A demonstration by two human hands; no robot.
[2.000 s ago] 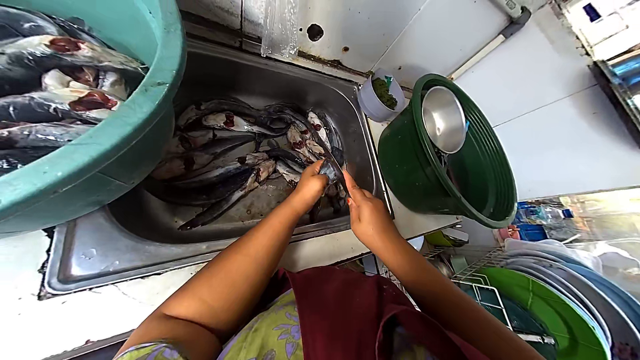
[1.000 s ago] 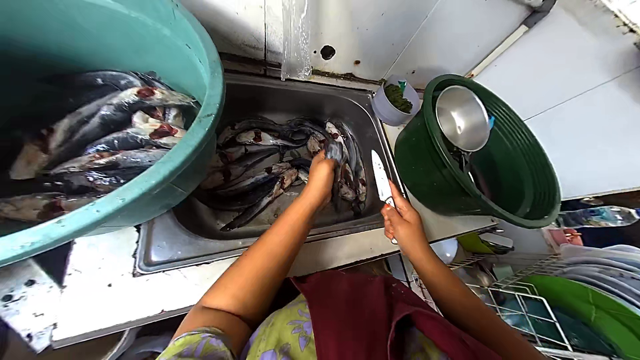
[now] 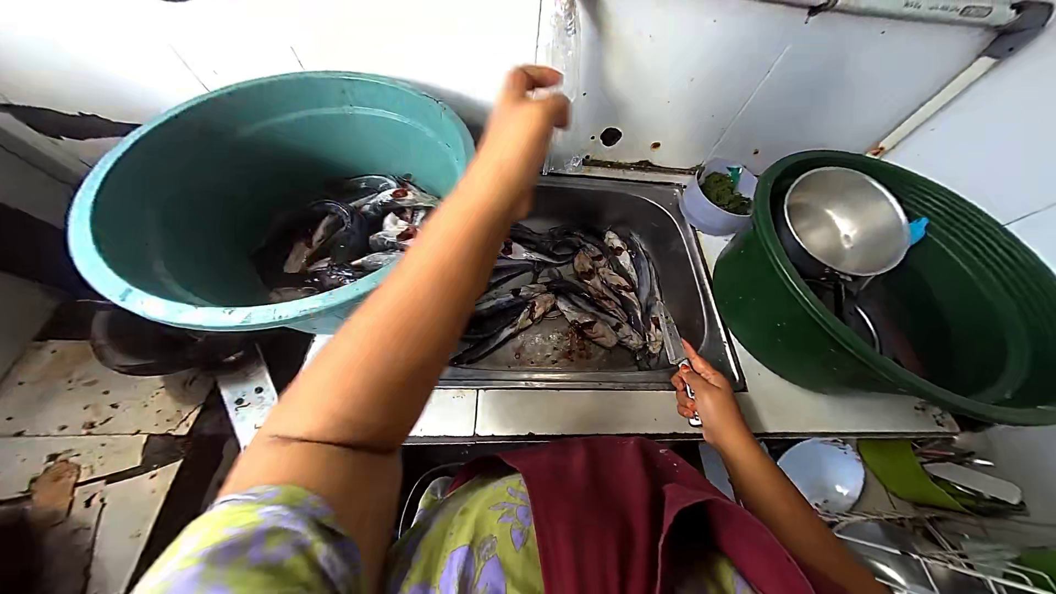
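Observation:
My left hand [image 3: 532,111] is raised in front of the wall above the back of the sink, fingers curled, slightly blurred; whether anything is between them cannot be told. My right hand [image 3: 701,386] grips the handle of a kitchen knife [image 3: 670,332] at the sink's front right edge, its blade pointing away over the fish. Whole, dark and silvery fish [image 3: 598,289] lie piled in the steel sink [image 3: 701,272], some with reddish cut parts. More fish [image 3: 388,219] lie in the large teal plastic tub [image 3: 198,313] at the left, partly hidden by my left forearm.
A dark green plastic tub [image 3: 759,330] stands right of the sink, holding a metal bowl [image 3: 847,221]. A small white container [image 3: 711,216] with green matter stands behind it. A plastic sheet [image 3: 563,91] hangs at the wall. Dishes and a wire rack [image 3: 916,540] are below the counter at right.
My left hand has risen from the fish in the sink to in front of the wall. My right hand still holds the knife, now over the sink's front right edge. The view has shifted left.

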